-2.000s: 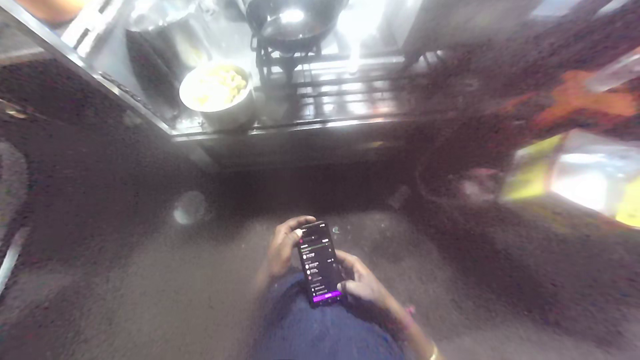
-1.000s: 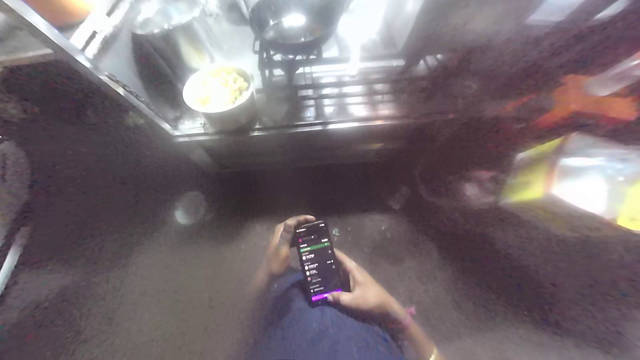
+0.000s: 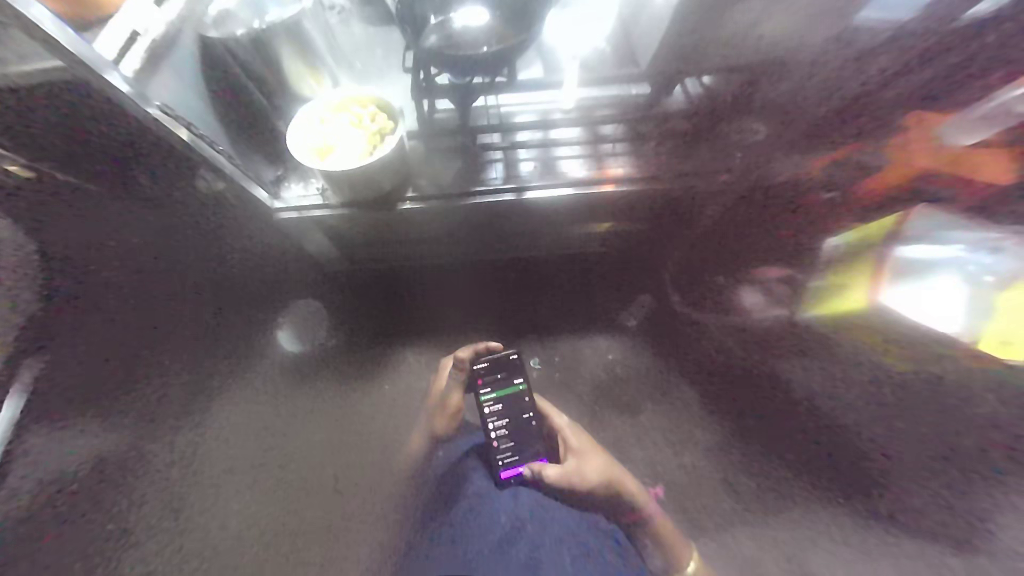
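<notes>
A black smartphone with a lit dark screen is held upright above my lap, over blue cloth. My left hand grips its upper left side, fingertips along the top edge. Around the lower right side is my right hand, its thumb lying on the purple bar near the bottom of the screen. A pink band and a gold-coloured bangle are on my right wrist and forearm. The screen bears small writing.
Ahead stands a metal stove counter with a pot of pale yellow pieces near its edge and a dark pan on a burner. On the right are a yellow and silvery package and an orange object, blurred.
A green band has appeared on the phone screen since two seconds ago. Both hands keep their hold on the phone.
</notes>
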